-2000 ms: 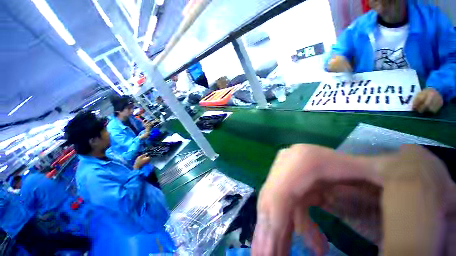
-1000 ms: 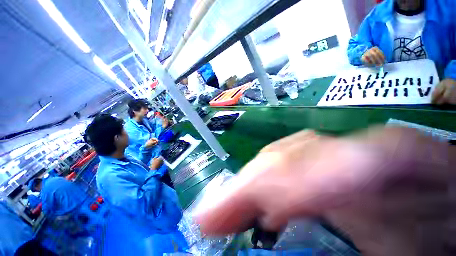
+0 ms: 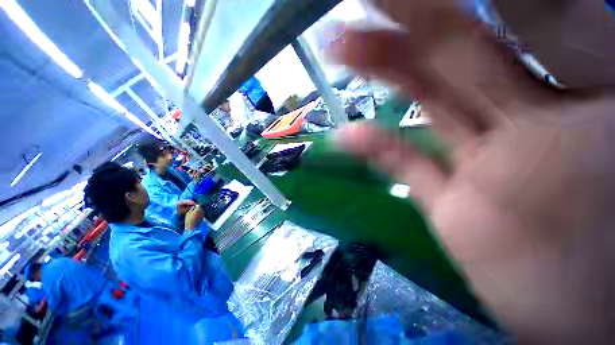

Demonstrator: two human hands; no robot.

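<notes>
A large blurred hand, which looks like my right hand (image 3: 499,182), fills the right side very close to the camera. Its fingers are apart and point left; nothing shows in them. My left hand is not in view. Beyond and below the hand, several small black parts (image 3: 342,279) lie in a dark cluster near the bottom middle. A crinkled clear plastic bag (image 3: 280,266) lies to their left, and silvery bubble wrap (image 3: 404,296) to their right. The hand does not touch them in this view.
A glossy green bench (image 3: 330,195) runs away to the upper left. A pale post (image 3: 236,151) slants down to it. An orange-red bin (image 3: 288,121) stands further back. Two people in blue smocks (image 3: 158,246) work at left. A dark shelf beam crosses above.
The hand has moved up and right, and its fingers have spread. The view has shifted; the person opposite and the white sheet are now mostly hidden, and the bubble wrap shows more.
</notes>
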